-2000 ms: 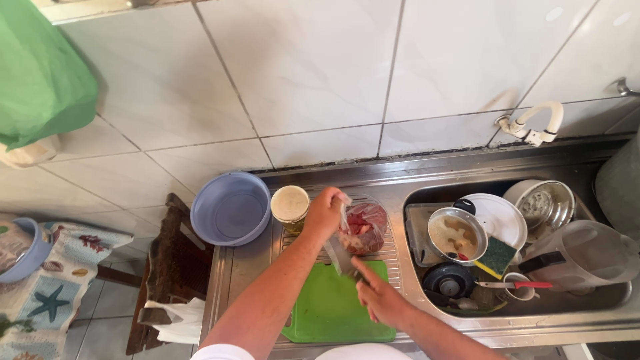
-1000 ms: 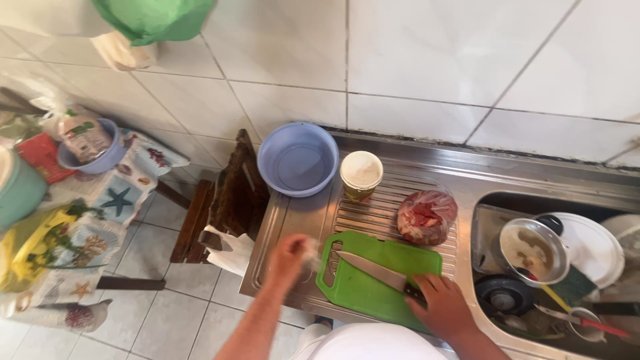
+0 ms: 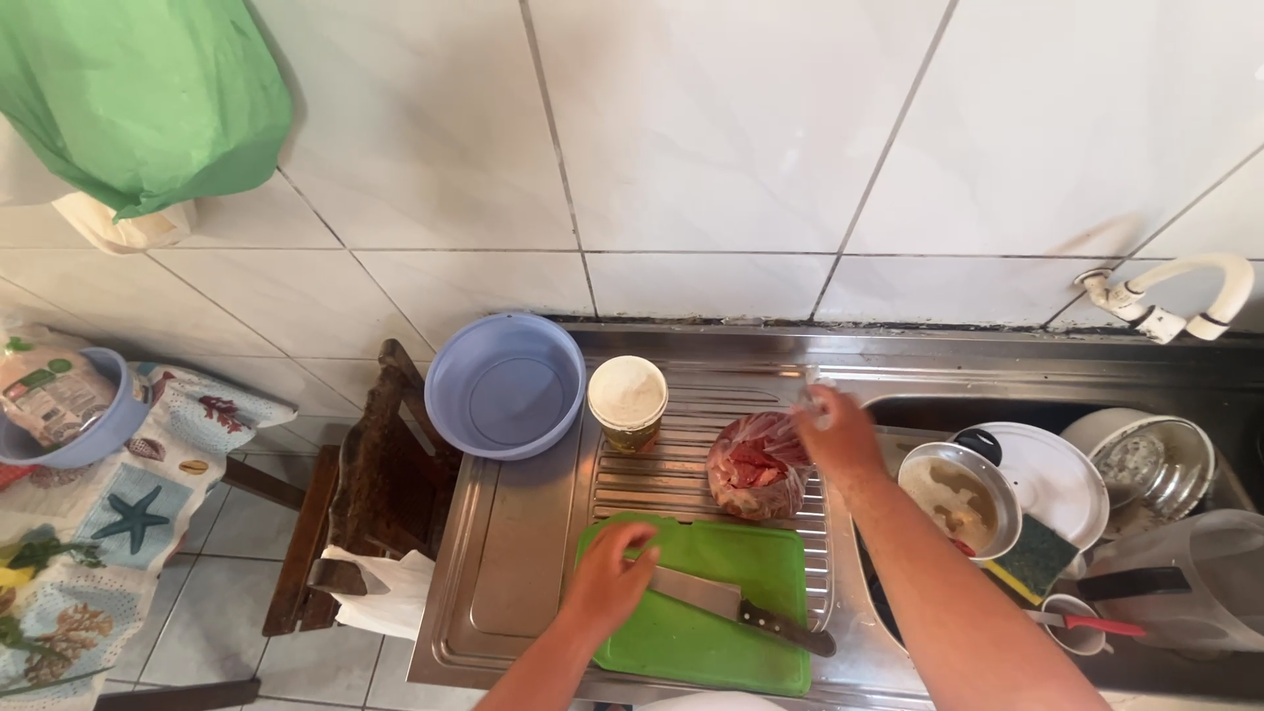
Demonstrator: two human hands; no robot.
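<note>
A clear plastic bag of raw meat (image 3: pixel 758 466) rests on the ribbed steel drainboard. My right hand (image 3: pixel 839 430) grips the top of that bag at its right side. Over the left part of a green cutting board (image 3: pixel 711 632) is my left hand (image 3: pixel 610 573), its fingers curled near the blade tip; it holds nothing that I can see. A kitchen knife with a dark handle (image 3: pixel 743 607) lies across the board, its handle reaching past the right edge. Behind the board stands a tub with a pale lid (image 3: pixel 628 395), beside a blue plastic basin (image 3: pixel 506 387).
To the right, the sink holds a pan of murky liquid (image 3: pixel 953 502), a sponge (image 3: pixel 1032 558), a clear jug (image 3: pixel 1195 583) and other dishes, below a white faucet (image 3: pixel 1165 296). A wooden chair (image 3: pixel 380 484) and a cloth-covered table (image 3: pixel 133 518) are at left.
My right hand has moved from the knife handle to the bag of meat. The knife, in my right hand two seconds ago, now lies released on the board. My left hand has moved over the board.
</note>
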